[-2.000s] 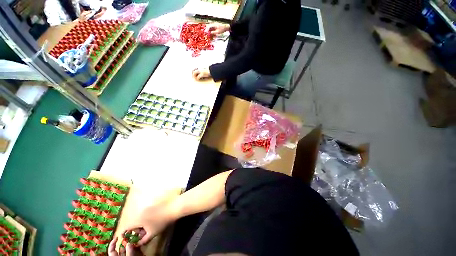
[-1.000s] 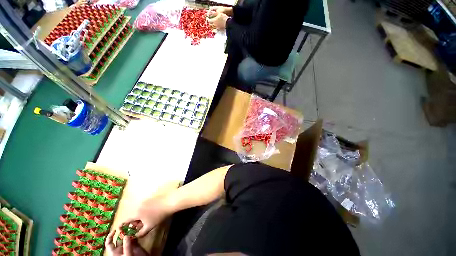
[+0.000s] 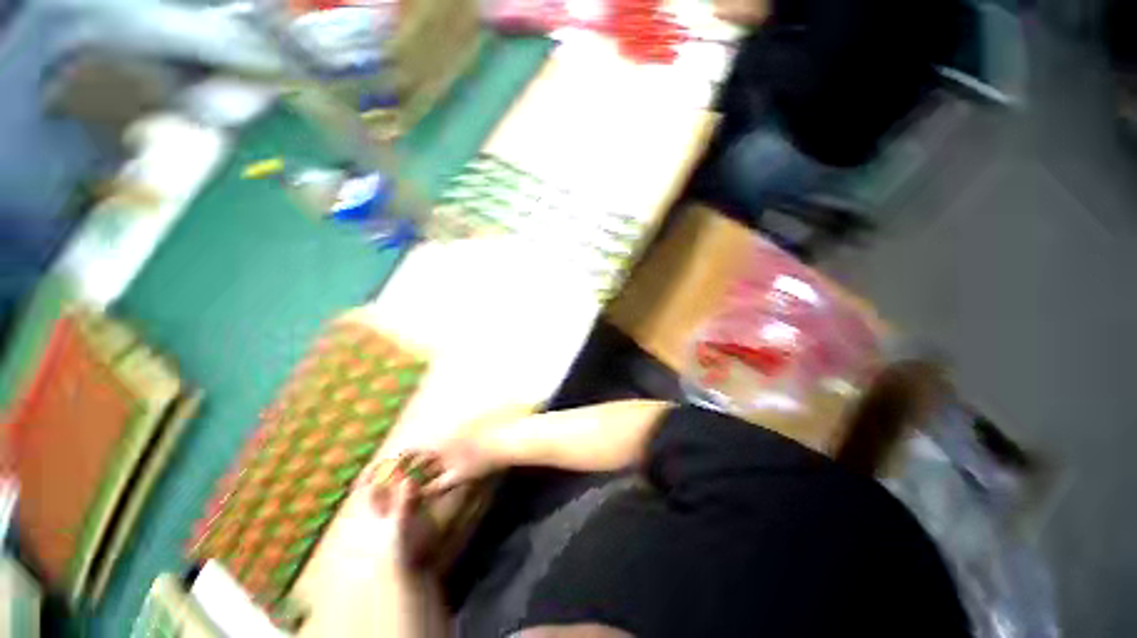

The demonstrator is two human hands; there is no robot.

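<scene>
The view is blurred. My right hand (image 3: 451, 466) and my left hand (image 3: 402, 509) meet over the bench's front edge, fingers on a small green and red unit (image 3: 415, 470). Whether its red part is fully seated cannot be made out. Beside them, to the left, dense rows of red-green fitted units (image 3: 312, 455) lie on a tan cardboard sheet (image 3: 374, 334).
Bare-unit array (image 3: 536, 214) farther along the white bench strip; blue pot (image 3: 362, 197) beyond. Stacked layers (image 3: 94, 436) at left. Open carton (image 3: 680, 268) with pink parts bag (image 3: 798, 312) below the bench edge. Another person in dark clothing (image 3: 848, 75) sits at the upper right.
The view has swung, so the bench and my hands appear higher and farther right, and the stacked layers at left show more. Both hands stay together at the small unit.
</scene>
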